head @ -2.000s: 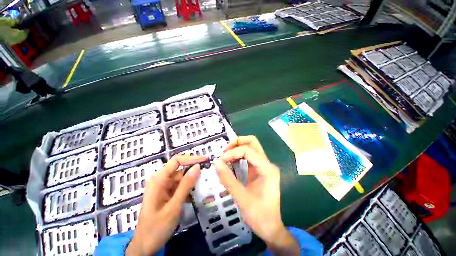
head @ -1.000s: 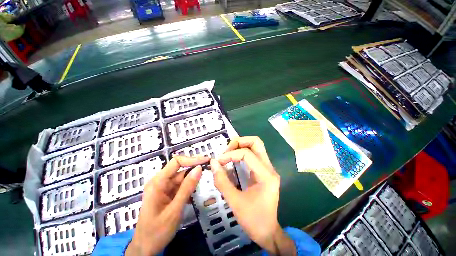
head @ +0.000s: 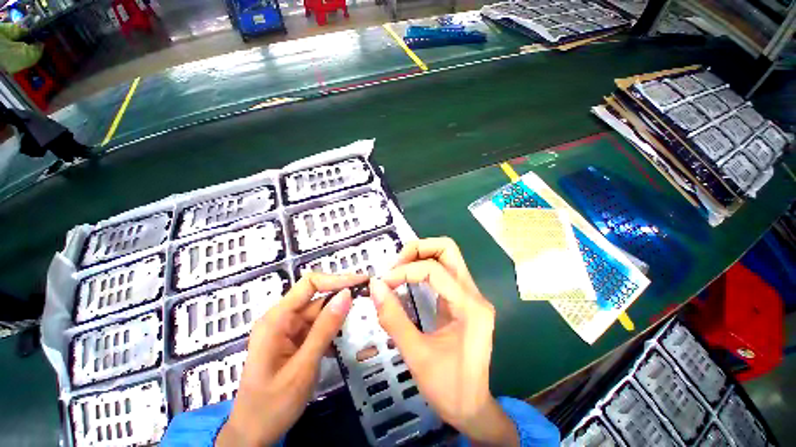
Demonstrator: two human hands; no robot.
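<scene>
A silver-grey slotted phone frame (head: 380,377) with a black rim is held tilted over the near right of the blister tray (head: 63,288). My left hand (head: 292,349) pinches its top end from the left, thumb and fingertips at the edge. My right hand (head: 445,336) pinches the same end from the right, its fingertips nearly touching the left ones. The fingers hide that edge, so I cannot tell whether a small piece is between them. The tray holds similar slotted frames in its compartments.
Right of the tray lie a cream-yellow sheet (head: 543,251), a blue patterned sheet (head: 611,278) and dark blue film (head: 618,209). Stacked full trays (head: 711,122) stand far right, with another tray stack (head: 668,384) lower right beside a red stool (head: 746,323). A green conveyor (head: 436,131) runs behind.
The tray and the frame's position have shifted slightly in view since the oldest frame. The fingers have moved only slightly at the frame's top end. The blue film's reflections look different.
</scene>
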